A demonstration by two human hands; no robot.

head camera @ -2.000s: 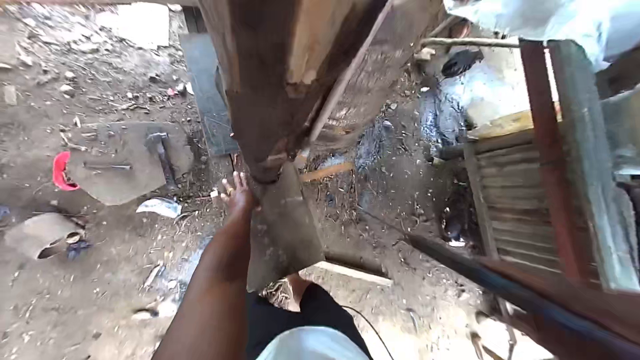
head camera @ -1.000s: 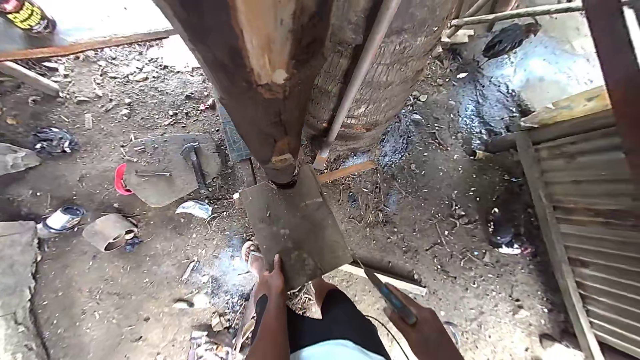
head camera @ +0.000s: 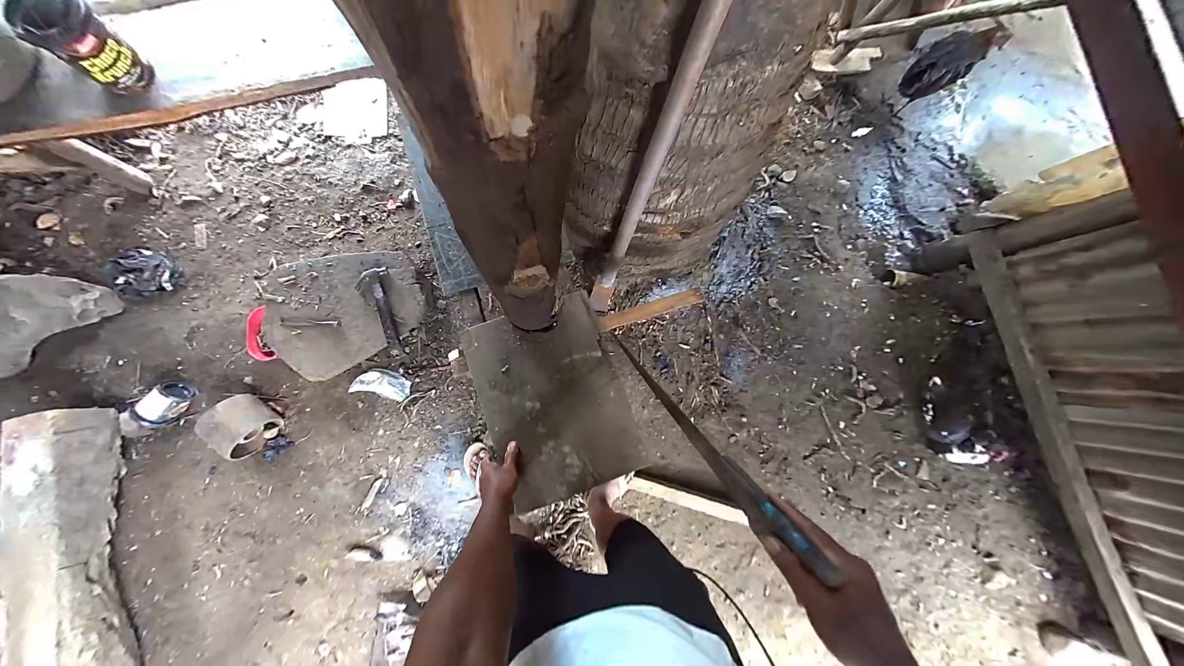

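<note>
A flat grey-brown board [head camera: 560,407] lies in front of my feet, its far edge at the lower end of a thick wooden post [head camera: 527,231]. My left hand [head camera: 499,476] grips the board's near left edge, thumb on top and fingers partly hidden. In my right hand [head camera: 814,560] is a long-bladed tool, seemingly a handsaw [head camera: 694,430], with a blue-marked handle. Its narrow tip points at the board's far right corner; whether it touches cannot be told.
A hammer [head camera: 382,310] lies on a flat slab [head camera: 324,342] at left, beside a red curved piece [head camera: 259,334]. A tree trunk [head camera: 684,157] and leaning pole [head camera: 661,139] stand beyond the board. Corrugated sheeting [head camera: 1110,398] stands at right.
My left hand has moved from the board's far end to its near left edge. My right hand has come into view with the saw-like tool, whose blade has swung toward the board's far right corner.
</note>
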